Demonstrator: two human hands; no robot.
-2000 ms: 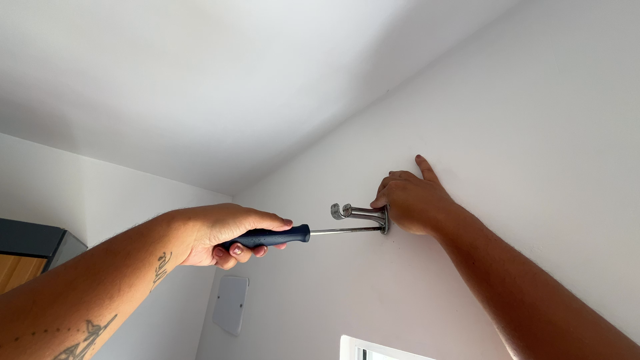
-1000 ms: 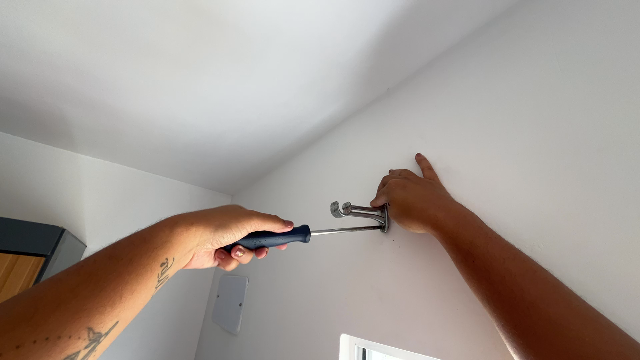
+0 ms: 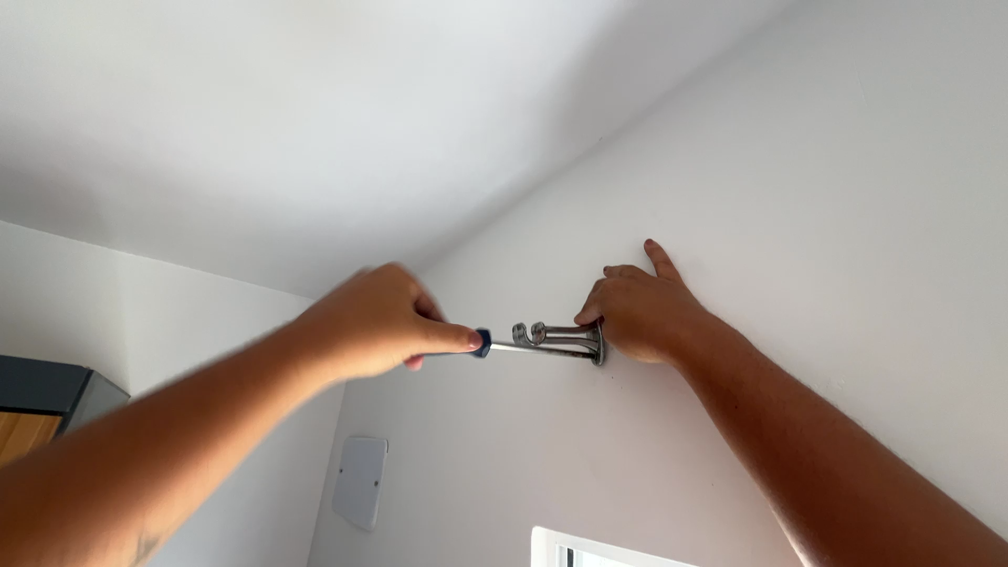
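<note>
My left hand (image 3: 394, 327) is closed around the dark blue handle of a screwdriver (image 3: 539, 349), and much of the handle is hidden behind the fingers. The shaft runs right to the lower part of the base of a metal curtain rod bracket (image 3: 563, 335), which sits against the white wall. The bracket's open hooks point left. My right hand (image 3: 642, 311) presses the bracket's base to the wall, its fingertips at the top of the base and one finger stretched up on the wall.
The sloping ceiling (image 3: 315, 118) meets the wall just above the hands. Below are a white window frame (image 3: 583, 547) and a white cover plate (image 3: 361, 482) with screws. A grey cabinet with a wooden panel (image 3: 47, 386) stands at the left edge.
My left hand has turned over on the screwdriver handle, the back of the hand now uppermost and the forearm rolled. My right hand and the bracket have stayed in place.
</note>
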